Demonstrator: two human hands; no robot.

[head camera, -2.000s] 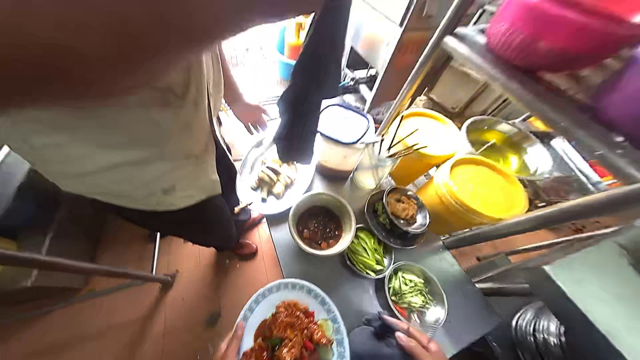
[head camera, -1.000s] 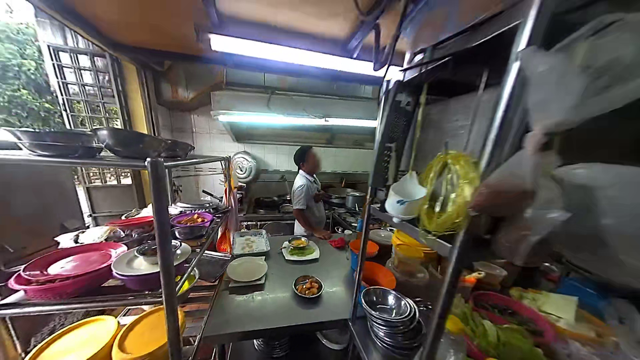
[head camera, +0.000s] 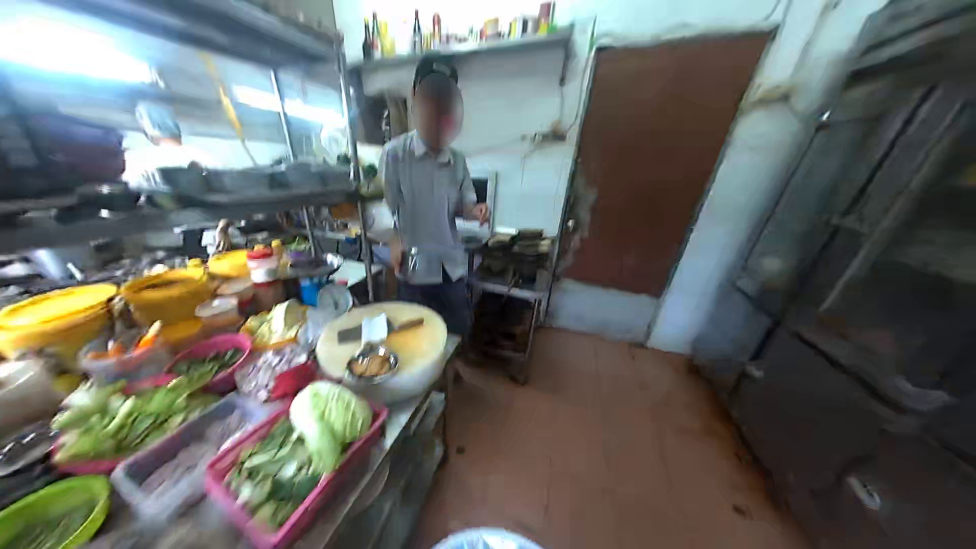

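Note:
Neither my left hand nor my right hand is in the head view. At the bottom edge shows the top of a round, pale blue-white object [head camera: 488, 538]; whether a hand touches it is hidden. On a thick round cutting board [head camera: 423, 366] at the table's end lie a cleaver [head camera: 352, 334] with a white item over it, and a small metal bowl [head camera: 373, 364] of brown food. Nearer, a pink basket [head camera: 293, 526] holds a pale cabbage [head camera: 328, 419] and leafy greens [head camera: 278, 469].
Behind the board stands a person [head camera: 427, 198] in a grey shirt. Vegetable tubs and yellow buckets [head camera: 164, 297] crowd the left side. Tiled floor [head camera: 564, 427] runs along the table, up to a brown door [head camera: 671, 160] and a dark cabinet [head camera: 862, 427].
The view has swung widely. Both hands, seen two seconds ago with the left at a plate of sauced food, are out of view now.

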